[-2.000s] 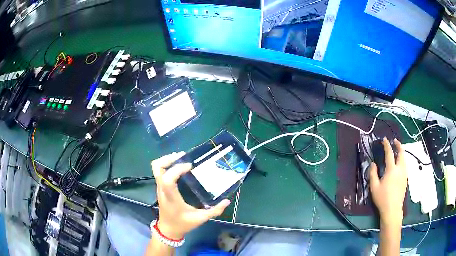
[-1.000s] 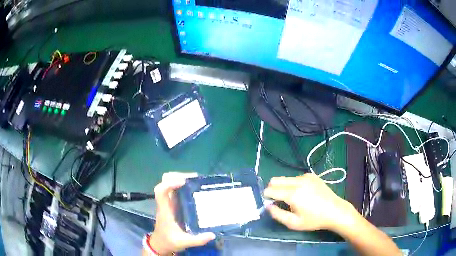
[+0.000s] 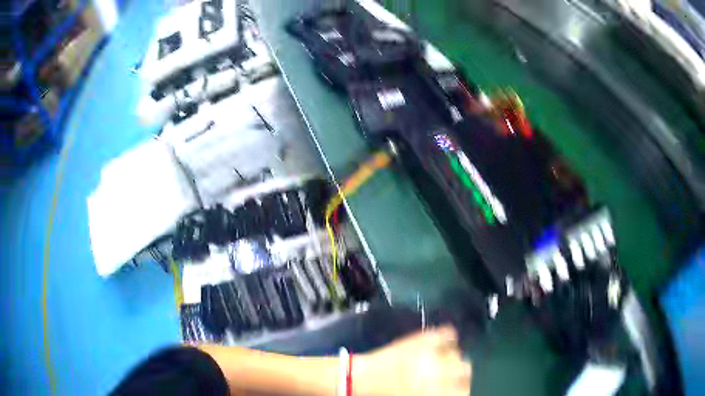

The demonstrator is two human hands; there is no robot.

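Observation:
My left hand (image 3: 429,362) is blurred at the bottom centre, with a red and white band at the wrist and a dark sleeve further back. Its fingers are not clear, and I cannot tell whether it holds anything. Dark blurred cables lie just beyond it. The black test box (image 3: 495,178) lies on the green bench above my hand, with green buttons and a row of white connectors. A bright white patch (image 3: 599,380) shows at the bottom right edge; I cannot tell if it is a lit screen. My right hand is out of the picture.
A foam tray (image 3: 224,271) with rows of black units stands left of the bench edge. More white foam trays (image 3: 139,205) are behind it. Yellow wires (image 3: 359,178) cross the bench edge. A blue rack (image 3: 39,85) stands at the far left on blue floor.
The view has swung left, so the monitor, mouse and right hand are gone from it. The display unit that both hands were at is no longer clearly seen. The foam trays now show.

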